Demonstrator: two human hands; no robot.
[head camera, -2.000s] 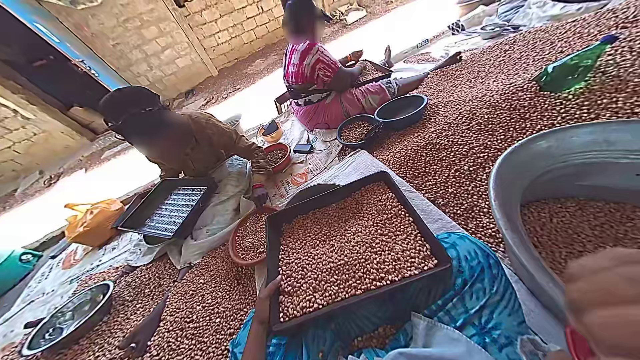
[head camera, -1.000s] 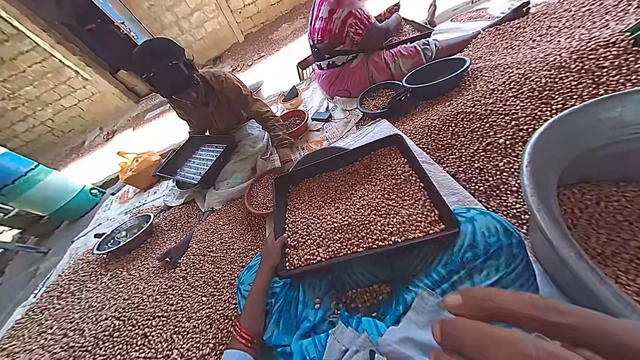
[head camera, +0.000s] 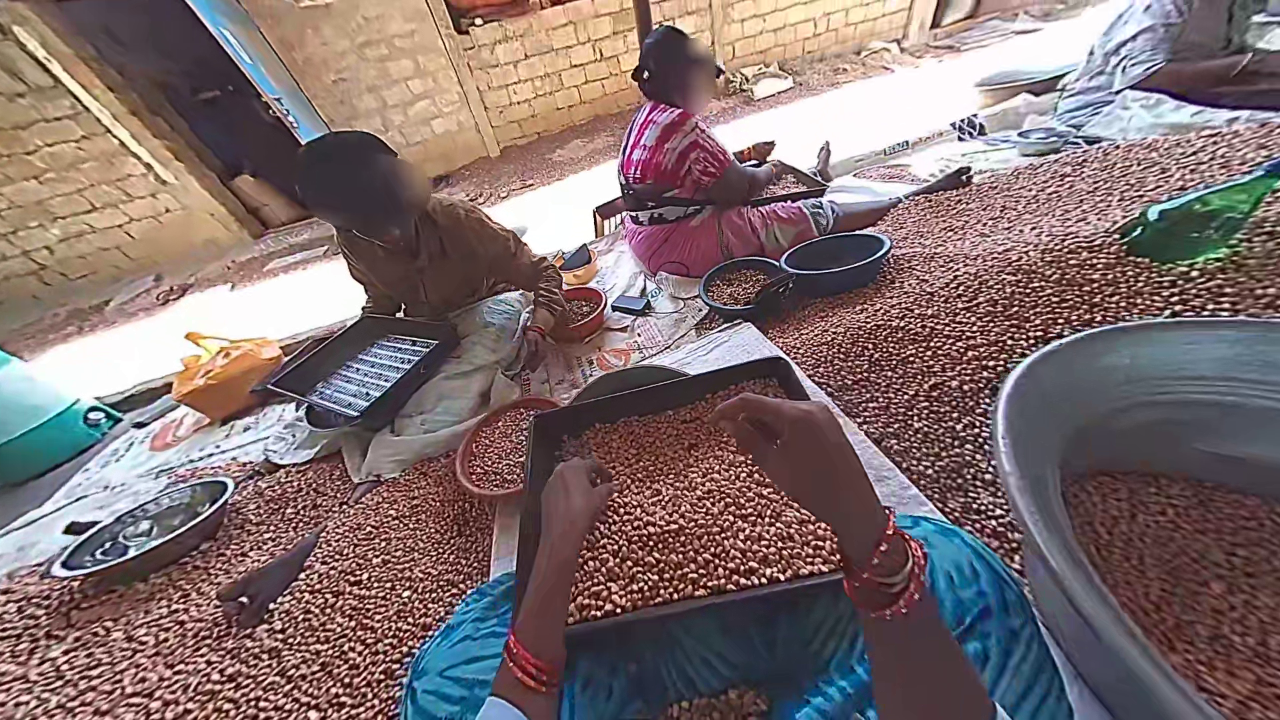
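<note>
A black rectangular tray (head camera: 700, 604) filled with small brown nuts or seeds rests on my lap, over blue patterned cloth. My left hand (head camera: 577, 497) is over the tray's left part with its fingers bent close to the nuts. Over the upper right part, my right hand (head camera: 790, 445) hangs with thumb and fingertips near each other. Whether either hand pinches a nut cannot be told. Red bangles circle both wrists. A reddish-brown bowl of nuts (head camera: 478, 478) stands just left of the tray.
A large metal tub (head camera: 1040, 420) holds nuts at the right. Loose nuts (head camera: 930, 330) cover the ground. A person with a black tray (head camera: 440, 335) sits at the left, another person (head camera: 680, 180) behind. A metal basin (head camera: 215, 500), a dark blue basin (head camera: 838, 262) and a green bottle (head camera: 1200, 220) lie around.
My left hand has left the tray's left edge and is now over the nuts. My right hand has come from the lower right, near the tub, to above the tray.
</note>
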